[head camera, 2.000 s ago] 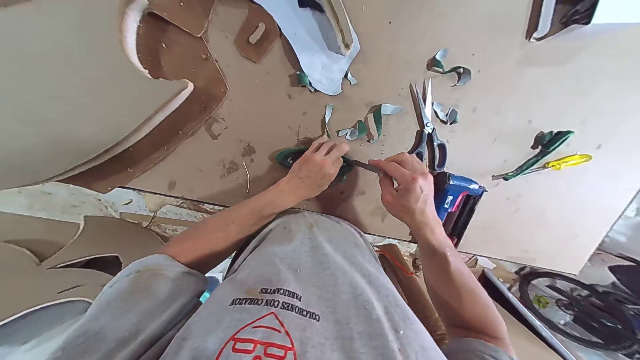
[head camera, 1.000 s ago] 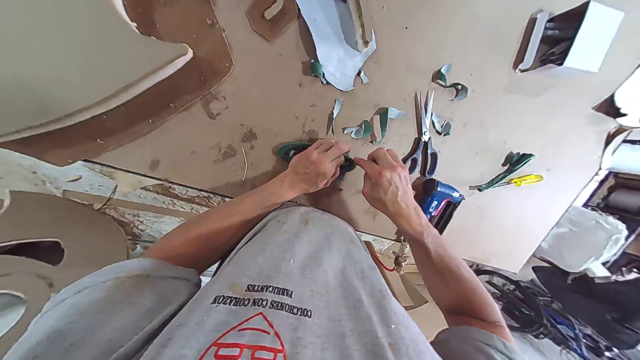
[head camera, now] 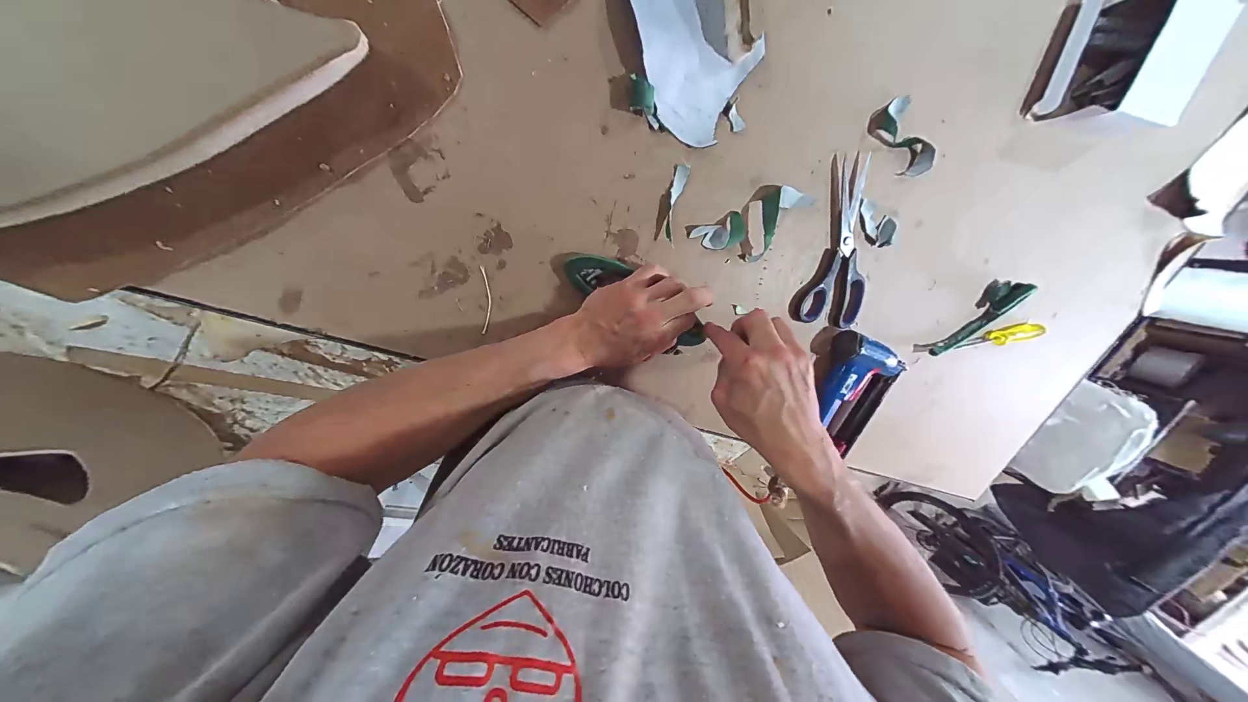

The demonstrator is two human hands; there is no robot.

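A dark green piece with a pale printed mark (head camera: pixel 588 273) lies on the worktable close to my body, mostly covered by my left hand (head camera: pixel 643 317), which presses and holds it. My right hand (head camera: pixel 768 380) is at the piece's right end, thumb and fingers pinched together; what lies between them is hidden. Scissors (head camera: pixel 846 244) with dark handles rest slightly open beyond my right hand. Beside that hand lies a blue staple gun (head camera: pixel 860 375). Curled green and white scraps (head camera: pixel 765 219) are scattered past my hands.
A yellow-handled tool (head camera: pixel 1014 333) lies beside a green strip (head camera: pixel 985 317) at right. A white box (head camera: pixel 1160 68) stands at the far right. Large cut boards (head camera: pixel 224 166) cover the left. A pale torn sheet (head camera: pixel 687 73) lies at the back. Below the table's right edge is a bicycle (head camera: pixel 975 556).
The dark slender tool seen in my right hand two seconds ago no longer shows. My right hand has come closer to my left hand. The view has shifted.
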